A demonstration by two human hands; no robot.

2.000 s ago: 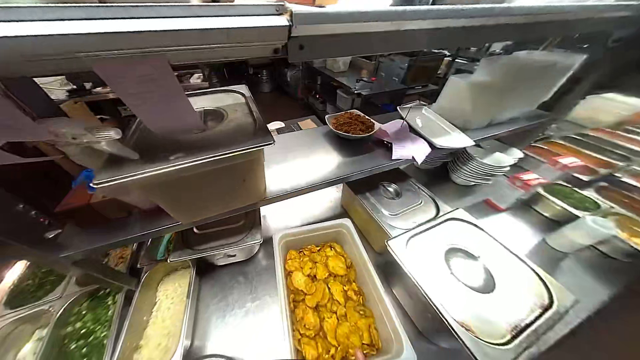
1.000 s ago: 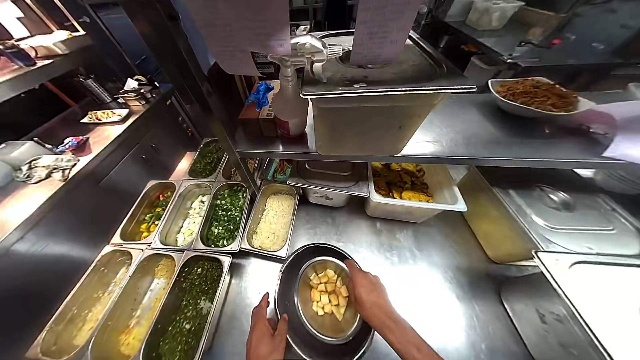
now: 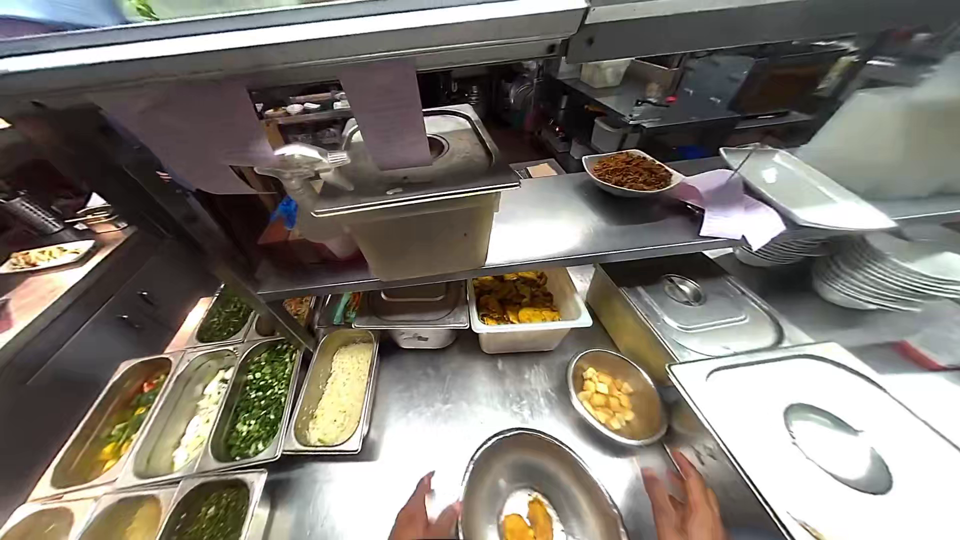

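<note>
At the bottom centre, a large metal bowl holds a few yellow-orange pieces. My left hand is at its left rim, fingers apart; whether it touches the rim is hard to tell. On the bowl's right, my right hand is spread over the steel counter with nothing in it. Just beyond that hand, a smaller metal bowl of pale yellow cubes stands beside the large lidded pan. Farther back, a white tub of yellow, dark-marked pieces stands partly under the shelf.
Steel pans of chopped greens, white shreds and mixed vegetables line the left. Lidded pans stand right. The shelf carries a lidded container, a spray bottle, a bowl of brown food and stacked plates.
The smaller bowl of cubes, inside a dark round vessel between my hands one second ago, now stands apart at the right. My hands have come away from it to either side of the large bowl.
</note>
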